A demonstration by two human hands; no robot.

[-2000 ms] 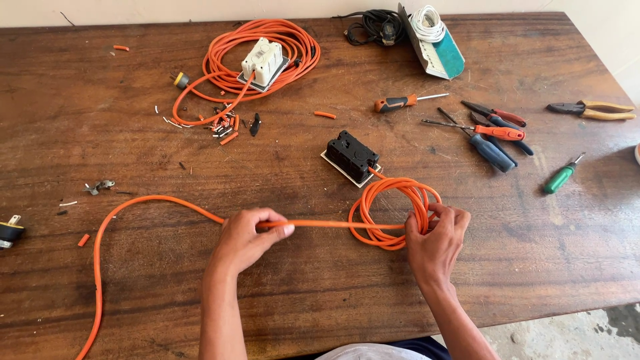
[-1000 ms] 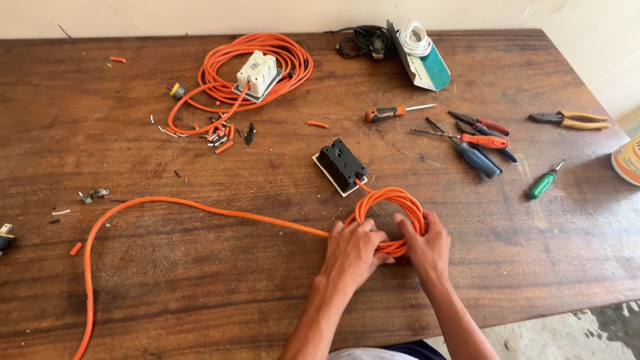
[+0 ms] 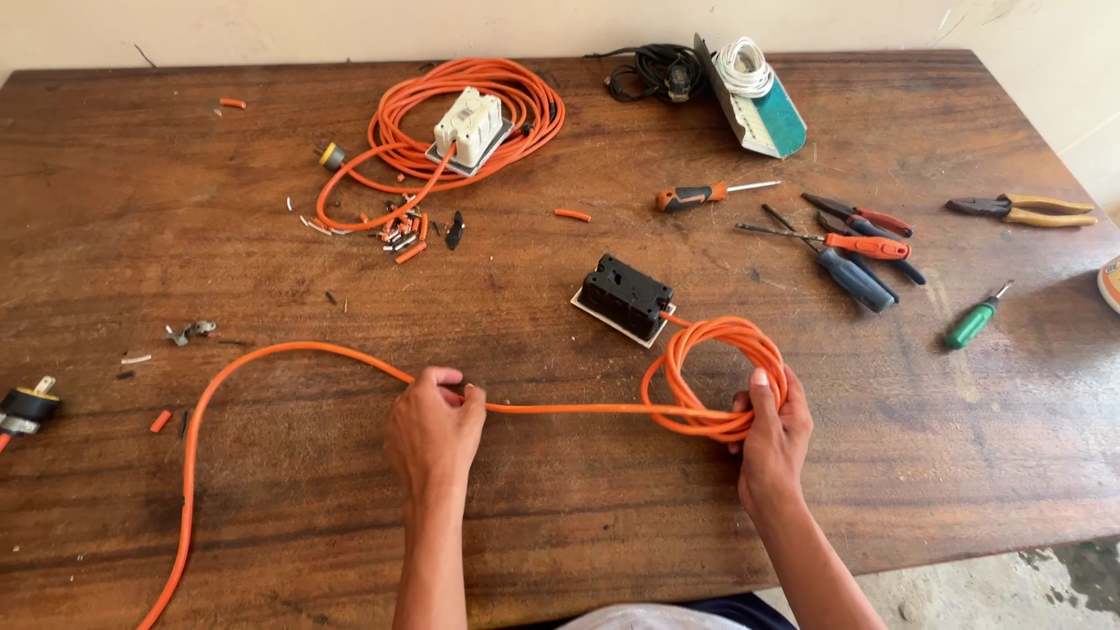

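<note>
My right hand (image 3: 774,433) grips the lower right side of a small coil of orange electrical cable (image 3: 713,330). The coil's cable runs into a black outlet box (image 3: 626,293) with a pale cover plate, lying just above the coil. To the left, my left hand (image 3: 437,424) pinches the same cable, whose straight stretch (image 3: 569,409) spans between the hands. Beyond my left hand the cable bends in a loose curve (image 3: 197,420) and leaves the view at the bottom. A black and yellow plug (image 3: 29,404) lies at the left edge.
A larger orange cable coil (image 3: 534,74) with a white outlet box (image 3: 468,122) lies at the back, near cable scraps (image 3: 407,232). Screwdrivers, including a green one (image 3: 971,324), and pliers (image 3: 1019,210) lie to the right. A white wire coil (image 3: 744,68) rests on a bent metal piece (image 3: 779,122).
My left hand was at the coil one second ago and has moved left along the cable. My right hand still holds the coil.
</note>
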